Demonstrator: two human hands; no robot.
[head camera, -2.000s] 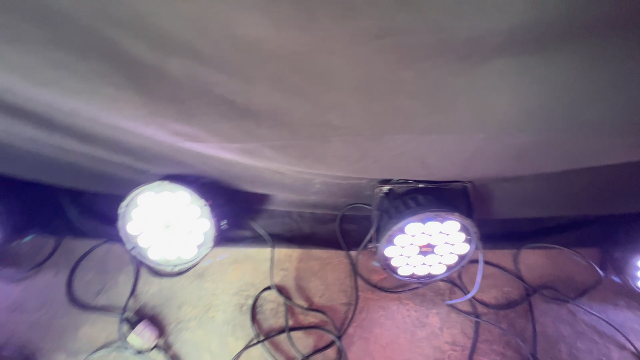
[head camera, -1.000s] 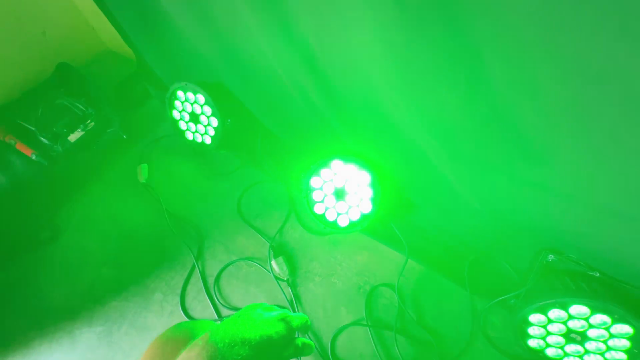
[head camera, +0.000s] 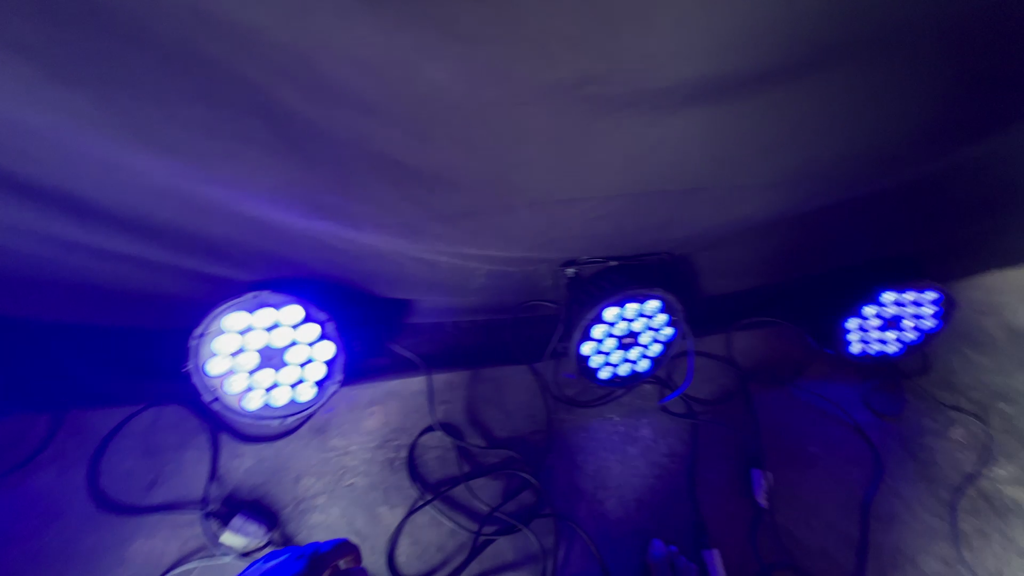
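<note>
At the bottom edge, left of centre, part of my left hand (head camera: 308, 558) shows in blue light, beside a pale cable connector (head camera: 244, 531). Its fingers are blurred and cut off, so its grip is unclear. Blurred shapes that look like fingertips of my right hand (head camera: 670, 558) show at the bottom edge, close to another pale connector (head camera: 712, 562). Above them, three round LED stage lights glow blue: one at the left (head camera: 268, 360), one right of centre (head camera: 628, 340) and one at the far right (head camera: 894, 322).
Dark cables (head camera: 480, 496) lie in loops on the floor below the lights. A pale connector (head camera: 762, 488) sits on a cable at the right. Behind the lights hangs a large draped cloth (head camera: 512, 144), its lower part close to the fixtures.
The lights were white, then green, and are now blue. The view has swung widely. A hand low in the frame one second ago now shows only in part at the bottom edge.
</note>
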